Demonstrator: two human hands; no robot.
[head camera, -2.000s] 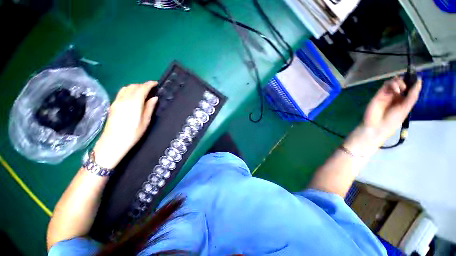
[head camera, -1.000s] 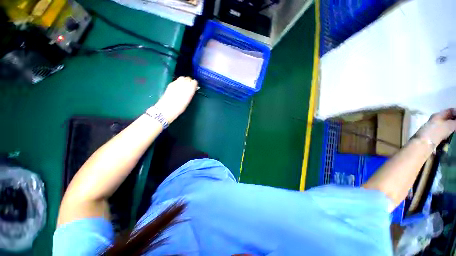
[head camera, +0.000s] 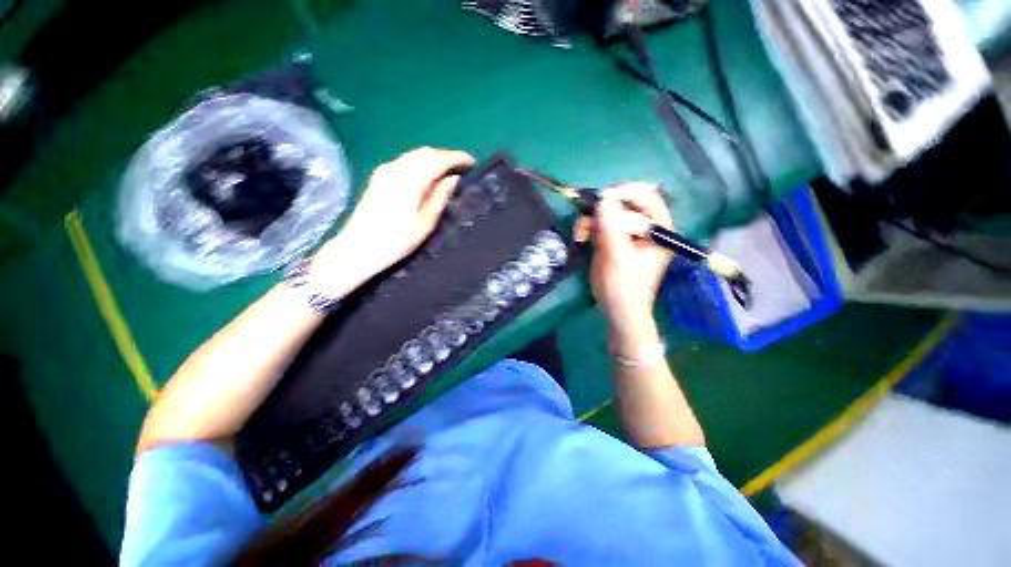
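Note:
A long black tray (head camera: 383, 305) lies slanted on the green bench in front of me. Clear, glossy oval parts (head camera: 421, 343) stand in its near row; darker shapes show in the far row. My left hand (head camera: 388, 216) is at the tray's far edge near its upper end, fingers bent over the rim; whether it grips anything is hidden. My right hand (head camera: 630, 260) is shut on a black pen-style tool (head camera: 678, 241) with a pale section towards the cord. The tool's thin metal tip points at the tray's upper corner; contact is unclear.
A crumpled clear bag (head camera: 150, 210) with a black heap inside lies beyond the tray. A blue basket (head camera: 789, 330) with a pale sheet is below the bench edge at right. Black cables (head camera: 710, 111) cross the bench. A pale stack (head camera: 815, 83) bears dark parts.
The view has swung back to the tray. My left hand has gone from near the blue basket to the tray's far edge. My right hand has come in from the far right with the tool.

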